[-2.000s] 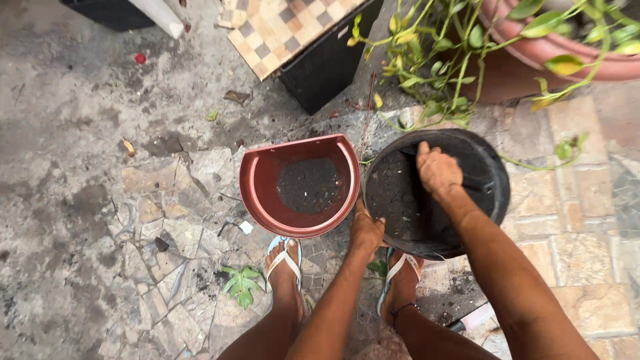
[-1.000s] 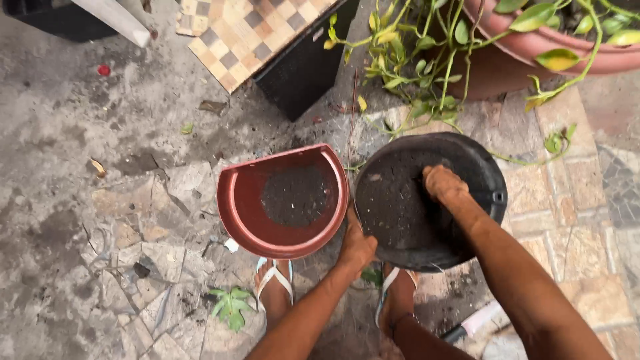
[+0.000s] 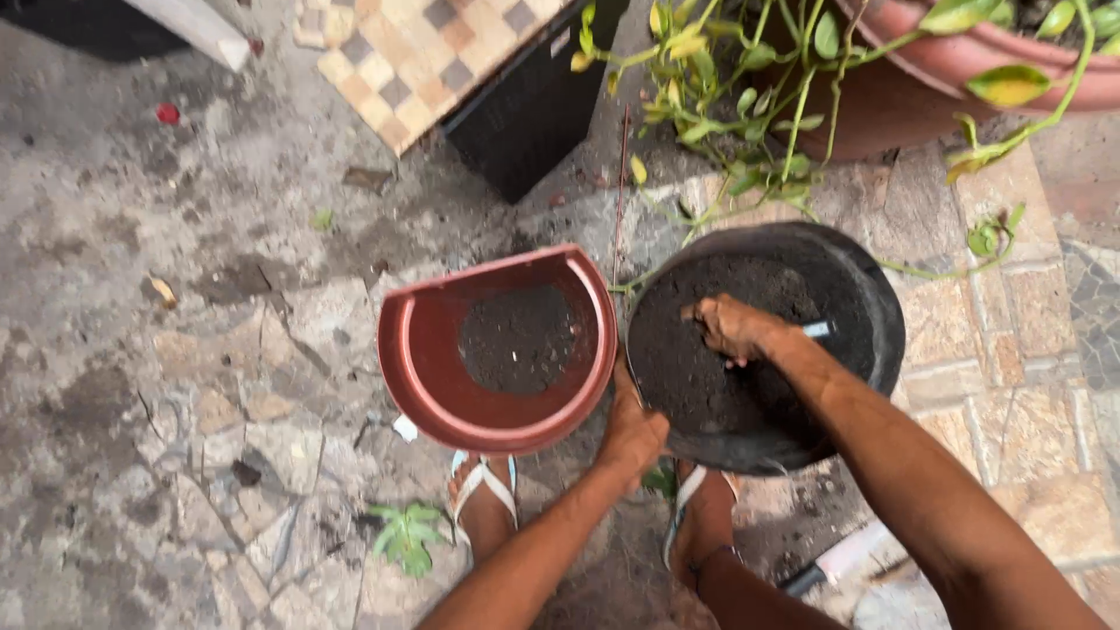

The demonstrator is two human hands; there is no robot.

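A black round bucket (image 3: 884, 306) holds dark soil (image 3: 665, 350). My right hand (image 3: 739, 328) is inside it, fingers bent at the soil surface; a small tool's light blue-white end (image 3: 818, 329) shows beside the wrist, and whether the hand holds that tool cannot be told. My left hand (image 3: 634, 433) grips the bucket's left rim, its fingers partly hidden between bucket and pot. Left of it stands a reddish-brown half-round plastic pot (image 3: 429, 420) with some soil (image 3: 516, 341) at its bottom.
A large terracotta-coloured planter (image 3: 875, 114) with a trailing vine (image 3: 744, 131) stands at upper right. A black box (image 3: 534, 114) under a checkered tiled top (image 3: 420, 61) is at top centre. A knife (image 3: 840, 560) lies near my right foot. A green leaf (image 3: 409, 535) lies on the stone paving.
My right hand has moved left across the bucket, from its right side toward the middle of the soil. The light end beside the wrist now shows.
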